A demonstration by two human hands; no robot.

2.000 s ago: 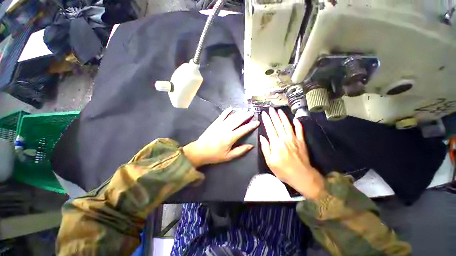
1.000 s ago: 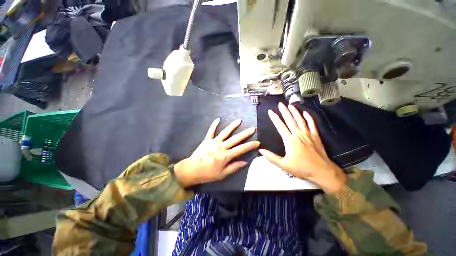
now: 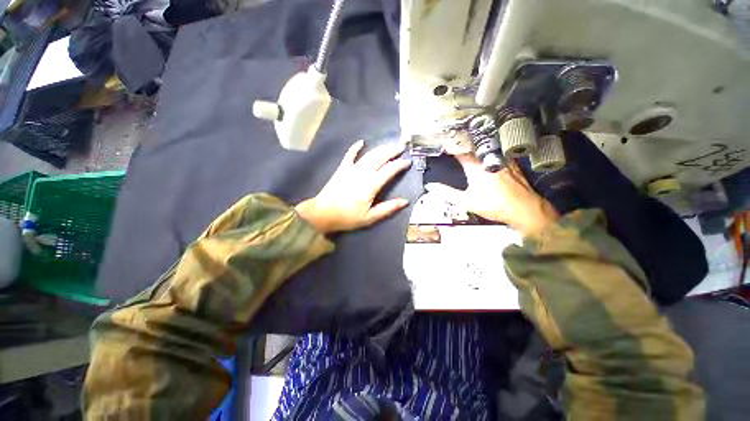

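A large dark cloth panel point(image 3: 189, 164) covers the table left of the needle and hangs over the front edge. My left hand point(image 3: 355, 191) lies flat on it, fingers spread, just left of the presser foot point(image 3: 421, 158). My right hand point(image 3: 493, 191) is right of the foot, its fingertips partly hidden under the dials of the cream sewing machine point(image 3: 559, 33). It rests on black cloth, and its fingers are apart. More black cloth point(image 3: 658, 238) lies right of my right hand, partly behind the sleeve.
A white work lamp point(image 3: 303, 111) on a bendable neck stands over the cloth. The white table point(image 3: 460, 267) shows at the front with metal plates, one brownish. A green crate point(image 3: 74, 238) is at the left. Dark cloth pieces point(image 3: 136, 49) lie at the upper left.
The cloth has moved away from me past the foot, baring more white table and the metal plates. Both hands have moved forward, and the right fingertips are now beneath the machine head.
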